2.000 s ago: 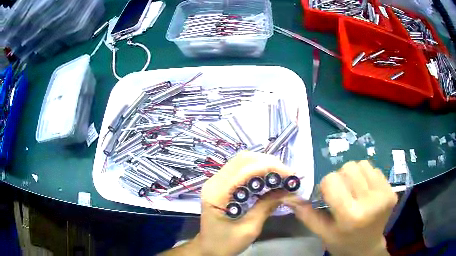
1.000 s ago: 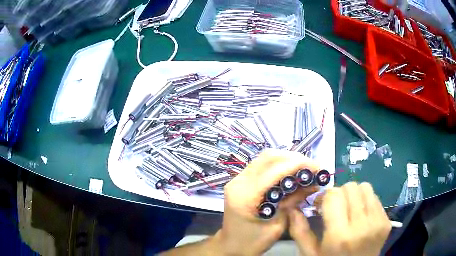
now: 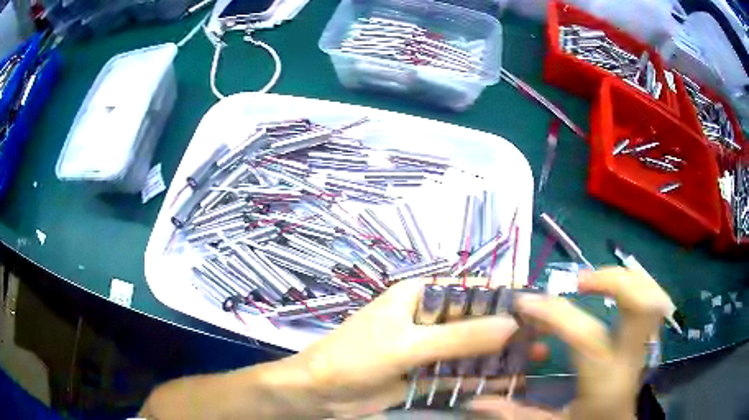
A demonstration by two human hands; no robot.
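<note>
My left hand (image 3: 361, 353) holds a side-by-side row of several short metal cylinders (image 3: 468, 305) in front of the white tray's (image 3: 168, 271) front edge. Their dark ends and thin red wires point up and away; thin pale rods point down. My right hand (image 3: 604, 336) is blurred, its fingertips on the right end of the row, with other fingers raised. Many similar silver cylinders (image 3: 279, 254) with red wires lie heaped in the tray. A white pen-shaped tool (image 3: 649, 283) with a black end lies on the mat beyond my right hand.
A clear box (image 3: 402, 82) of slim rods stands behind the tray. A frosted lidded box (image 3: 115, 115) is left. Red bins (image 3: 653, 209) stand right rear, a blue bin (image 3: 31, 115) far left. A phone (image 3: 246, 10), tweezers-like tool (image 3: 549, 156) and clear scraps (image 3: 562, 279) lie around.
The row has turned from ends facing me to lying side-on, wires upward. My right hand has let go of the white tool, now on the mat, and touches the row. The view has shifted.
</note>
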